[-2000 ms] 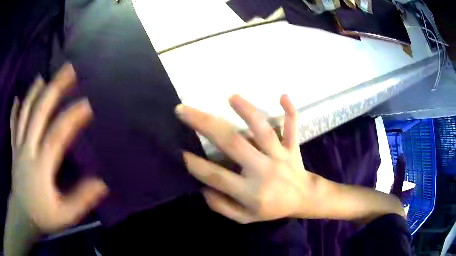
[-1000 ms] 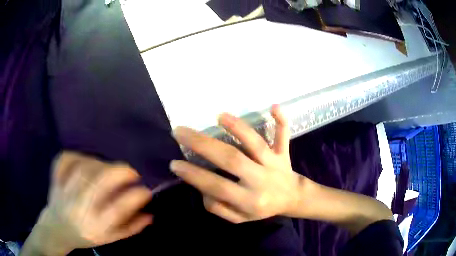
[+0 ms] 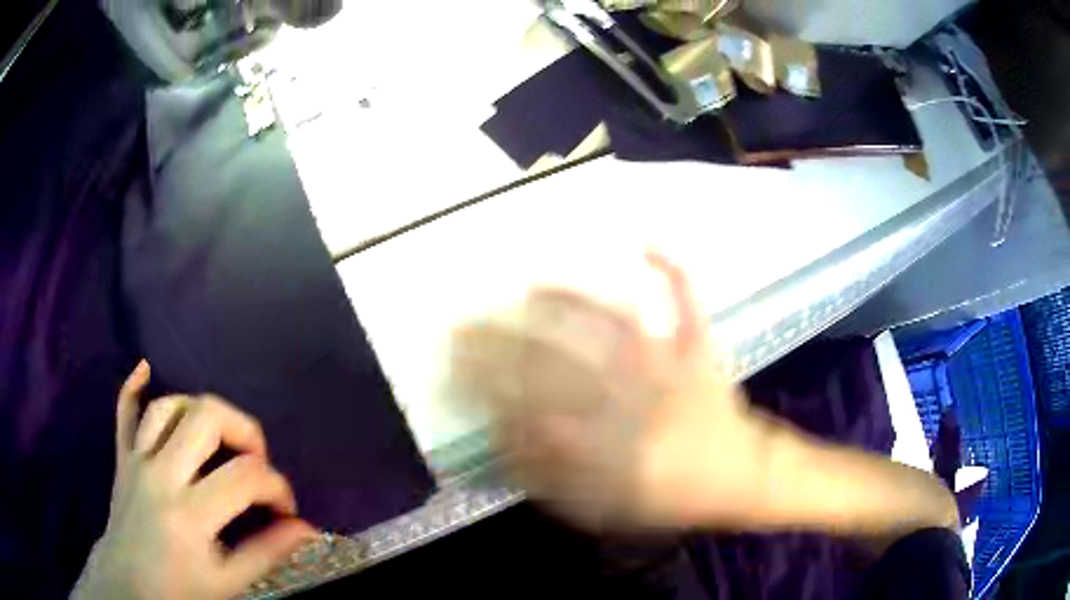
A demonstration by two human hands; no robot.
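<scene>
A dark purple garment panel (image 3: 252, 281) lies on the left of the white machine bed (image 3: 411, 176), its straight right edge running from the presser foot (image 3: 256, 103) down to the table's front edge. My left hand (image 3: 205, 486) is at the panel's lower left, fingers curled and apart; whether it pinches any cloth is unclear. My right hand (image 3: 598, 404) is blurred, over the bed and the table edge, right of the panel and not touching it. No object shows in it.
Silver snips (image 3: 616, 56) lie beside tan labels (image 3: 704, 80) on small dark cut pieces (image 3: 821, 106) at the back right. A measuring tape (image 3: 810, 311) follows the table edge. Pale wire loops (image 3: 1003, 117) are at the right end. Purple cloth (image 3: 821, 381) hangs below, near a blue basket (image 3: 991, 434).
The view has shifted, showing more of the machine and snips. The panel's lower corner now lies flat at the taped edge. My right hand has lifted off the cloth's edge; my left hand's fingers have loosened.
</scene>
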